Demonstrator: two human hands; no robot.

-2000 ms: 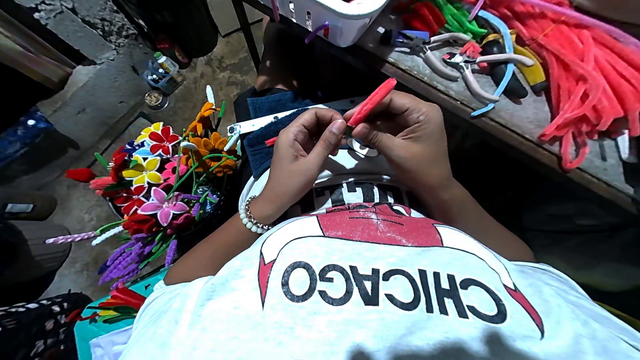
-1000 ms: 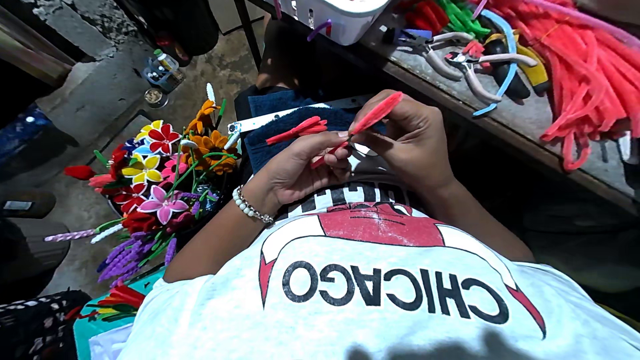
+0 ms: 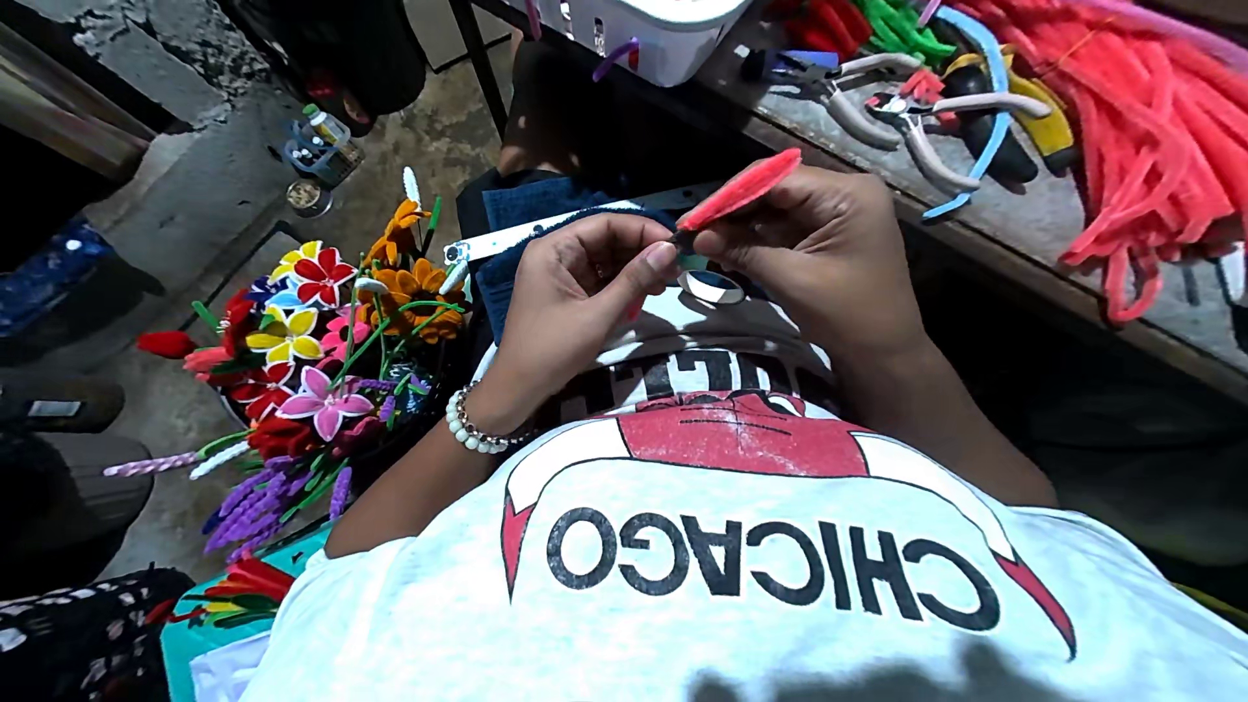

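Note:
My left hand [image 3: 595, 283], with a beaded bracelet [image 3: 468, 419] at its wrist, pinches the dark lower tip of a coral-red pipe-cleaner piece [image 3: 746, 185] between thumb and forefinger. My right hand [image 3: 819, 244] holds the same fuzzy piece from the other side, close to that tip. The piece points up and to the right, above my lap. Just below the fingertips, a white ring-shaped thing [image 3: 712, 288] lies against my shirt; what it is I cannot tell. A bit of red shows under my left hand. A white strip [image 3: 546, 229] lies across dark blue cloth [image 3: 507, 263] on my lap.
At the right, a table [image 3: 1033, 214] bears pliers [image 3: 848, 93], cutters [image 3: 921, 122], a light blue pipe cleaner [image 3: 994, 146] and a coral pipe-cleaner bundle [image 3: 1150, 146]. A white plastic basket [image 3: 663, 39] stands at its edge. Pipe-cleaner flowers [image 3: 322, 341] are bunched at my left.
My left hand has shifted so that it now covers the red pieces seen on the blue cloth one second ago. The coral piece stays between both hands.

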